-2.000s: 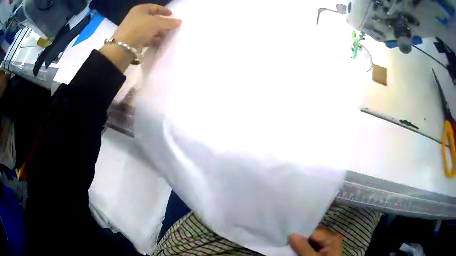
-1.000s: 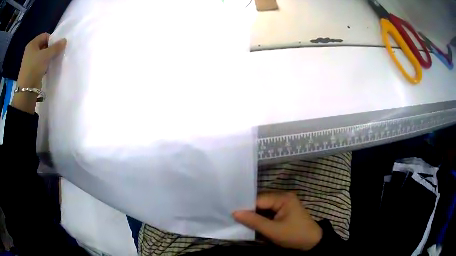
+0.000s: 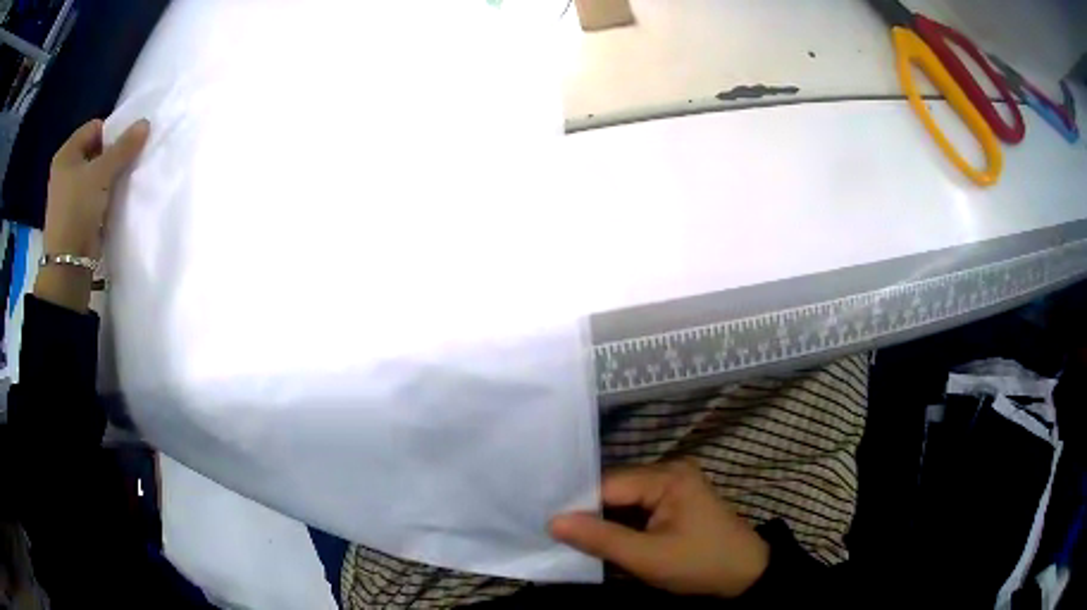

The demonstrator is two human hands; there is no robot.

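A thin white panel (image 3: 477, 429) lies over the tabletop and hangs over its front edge toward the lap. Its upper part is glaring white, so its surface there is hard to read. My left hand (image 3: 93, 191) grips the panel's left edge at the far left, fingers partly behind the cloth. My right hand (image 3: 668, 524) pinches the panel's lower right corner between thumb and fingers, below the table edge.
Shears with a yellow and a red loop (image 3: 954, 119) lie at upper right beside small blue-handled snips (image 3: 1049, 110). A ruler tape (image 3: 763, 343) runs along the table edge. White panels (image 3: 238, 536) hang lower left. A dark bundle with white edges (image 3: 989, 465) hangs lower right.
The view has turned right and down from the machine head, which has left the picture. Over the last second both hands keep their hold on the panel, with little movement.
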